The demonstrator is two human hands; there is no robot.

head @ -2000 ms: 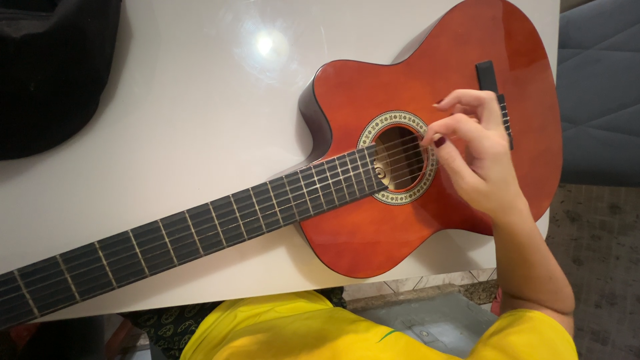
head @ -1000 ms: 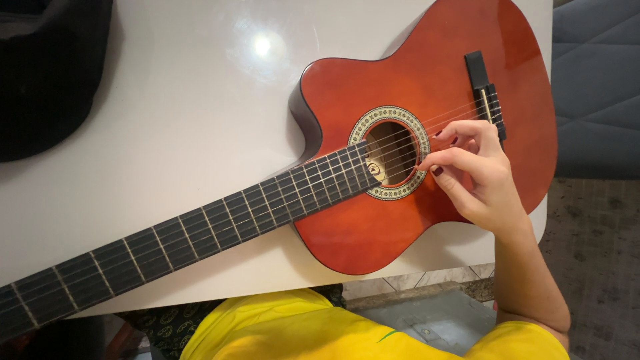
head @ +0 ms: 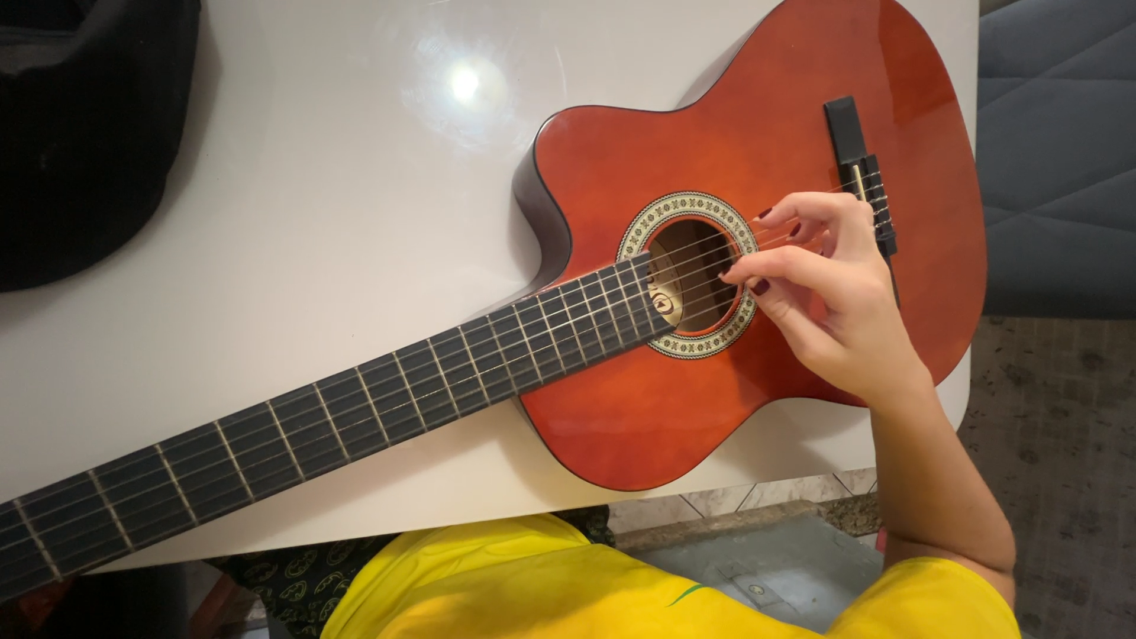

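Observation:
A reddish-orange acoustic guitar with a cutaway body (head: 657,417) lies face up, its dark fretboard (head: 390,390) running down to the lower left frame edge. My right hand (head: 825,293) is over the strings between the round sound hole (head: 701,275) and the black bridge (head: 874,204). Its thumb and index finger are bent close together by the strings at the sound hole's right rim; the other fingers curl above them. Whether the fingertips touch a string, I cannot tell. My left hand is outside the frame.
The guitar rests on a glossy white table (head: 355,177). A black fabric item (head: 80,142) lies at the upper left. Grey quilted upholstery (head: 1056,160) stands beyond the table's right edge. My yellow shirt (head: 532,586) is near the front edge.
The guitar appears slightly further left in view than two seconds ago. My right hand stays over the strings near the sound hole, with small shifts of its fingers.

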